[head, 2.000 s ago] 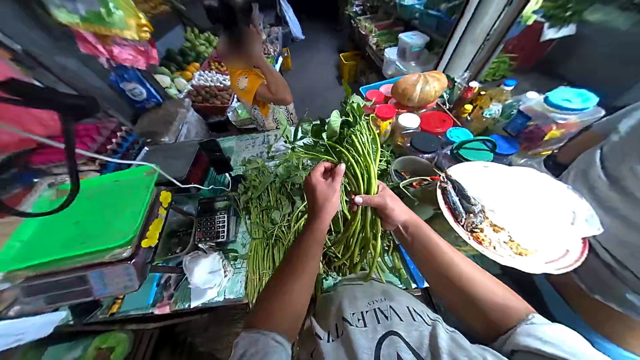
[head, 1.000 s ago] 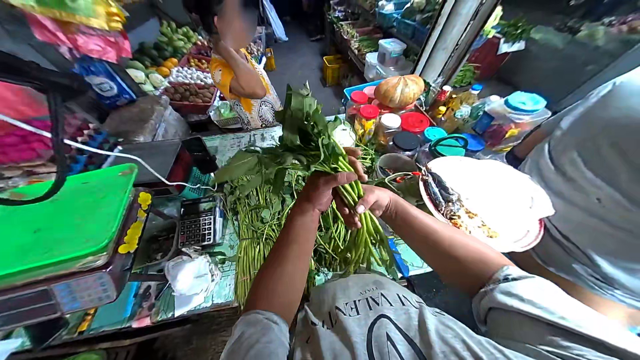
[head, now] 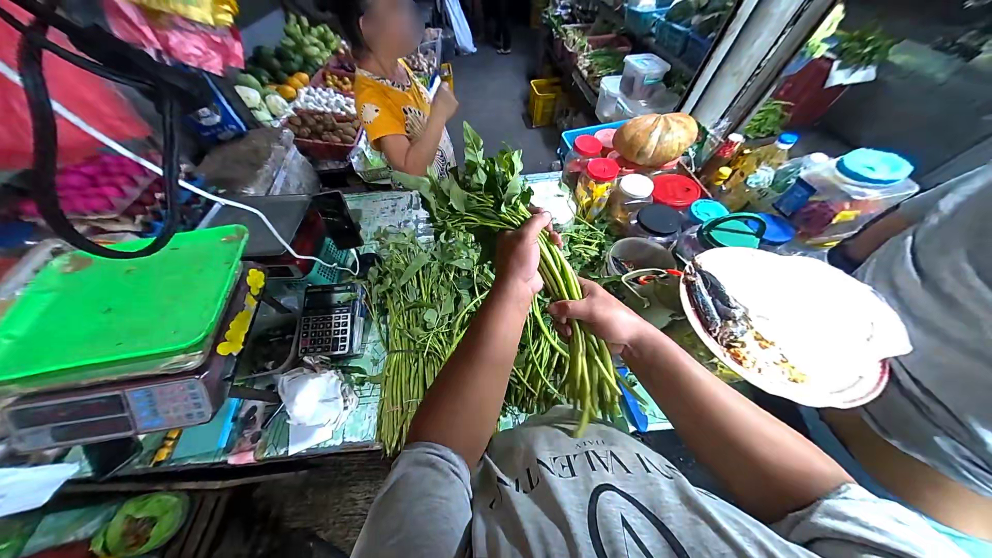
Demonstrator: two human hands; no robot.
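A bunch of long-stemmed leafy greens [head: 558,271] is held up between my two hands, leaves toward the far side and stem ends toward my shirt. My left hand [head: 521,252] is closed around the stems just below the leaves. Lower down, my right hand [head: 601,314] grips the same stems from the right, its thumb across them. Beneath and to the left, more bunches of leafy greens [head: 418,333] lie on the table [head: 364,415], stems toward me. The bunch and my forearms hide part of this pile.
To the left are a digital scale with a green tray [head: 124,302], a calculator [head: 327,322] and a crumpled white plastic bag [head: 314,395]. Lidded jars [head: 601,186] and a squash [head: 655,139] stand at right, near a plate with fish [head: 798,325]. A person in yellow [head: 399,108] stands across the table.
My left hand has shifted from the lower stems to just below the leaves. The leafy end of the bunch now points farther away from me than one second ago.
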